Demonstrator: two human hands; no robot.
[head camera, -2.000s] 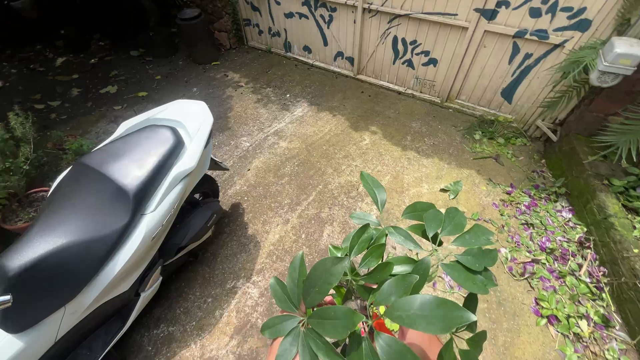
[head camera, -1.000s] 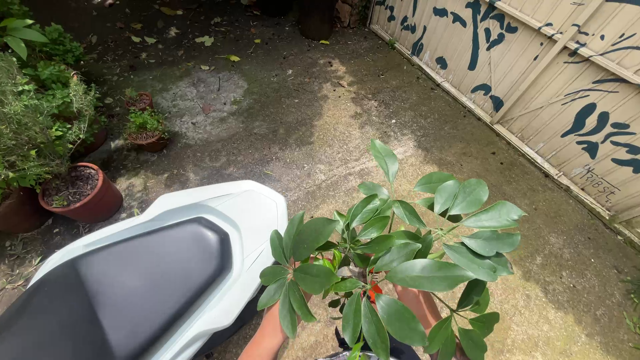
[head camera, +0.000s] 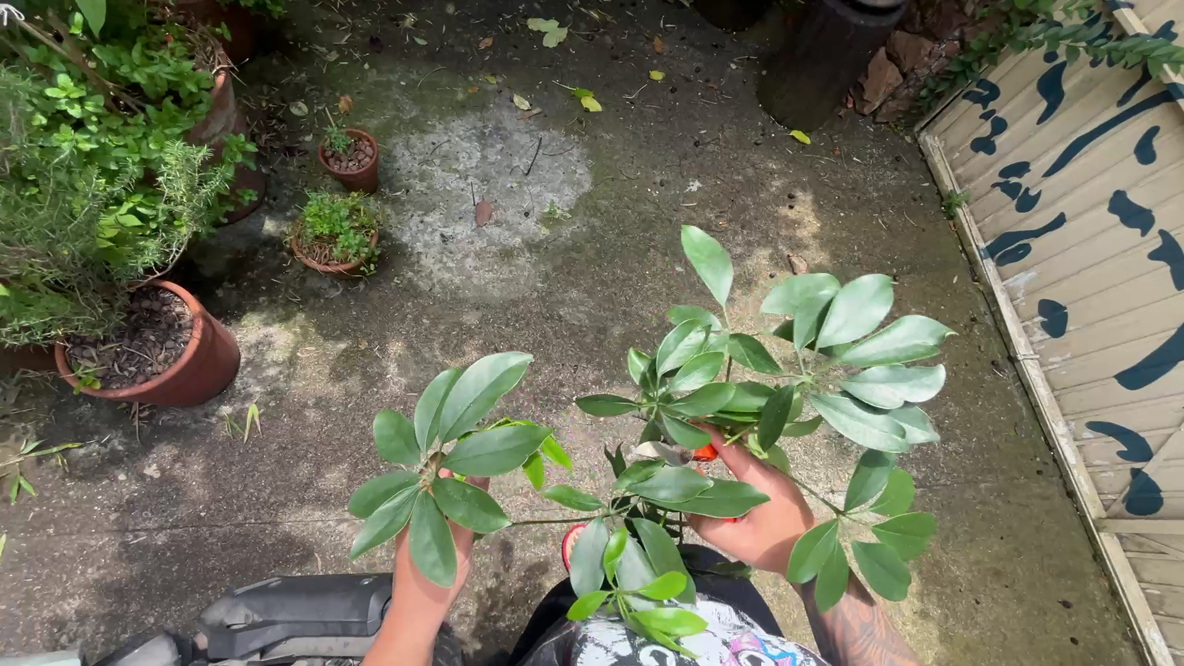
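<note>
Leafy umbrella-plant stems (head camera: 680, 490) with glossy green leaves spread in front of my body. My right hand (head camera: 758, 504) is closed around something with red-orange parts among the stems; a small grey metal piece shows beside it, its full shape hidden by leaves. My left hand (head camera: 453, 532) is behind a leaf cluster at the left; its fingers are mostly covered, so whether it grips the stem cannot be told.
Terracotta pots (head camera: 199, 356) with herbs and small plants stand at the left. Part of a scooter (head camera: 296, 615) is at the lower left. A painted metal gate (head camera: 1091, 277) runs along the right. A dark cylindrical container (head camera: 823, 60) stands at the top, with fallen leaves on the concrete.
The view has swung left and down, off the scooter seat. My left hand and a leaf cluster now show apart from the rest of the foliage, to its left.
</note>
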